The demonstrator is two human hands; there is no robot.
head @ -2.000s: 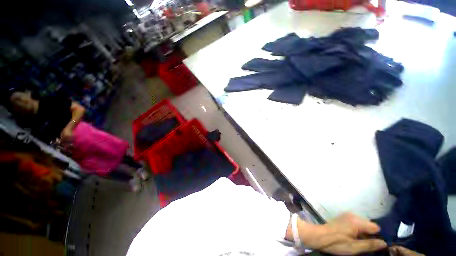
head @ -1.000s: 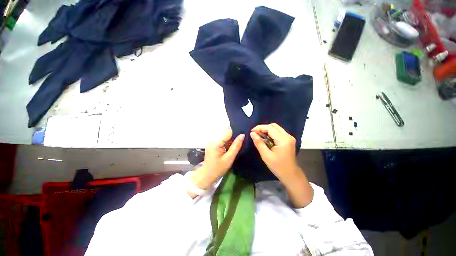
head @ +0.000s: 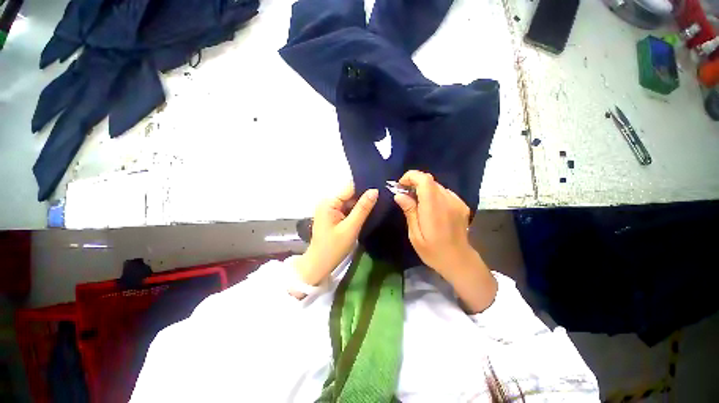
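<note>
A navy garment point(head: 441, 126) lies over the table's front edge in front of me, its upper parts spread away from me. A small white opening or patch shows in it. My left hand point(head: 340, 224) pinches the garment's cloth between thumb and fingers. My right hand point(head: 434, 216) holds small silver thread snips point(head: 399, 188), points showing towards the left, just above the cloth beside my left thumb. My right palm side and most of the snips' handle are hidden.
A navy heap of garments point(head: 134, 55) lies at the table's upper left. A pale card point(head: 106, 204) is at the left edge. At right are a phone point(head: 553, 22), green box point(head: 657, 64), second snips point(head: 629, 135) and dark scraps. Red crates point(head: 118, 330) stand lower left.
The head view has swung from the left side to the work, then shifted slightly. The snips' points now show at my right fingertips. My left hand still pinches the cloth.
</note>
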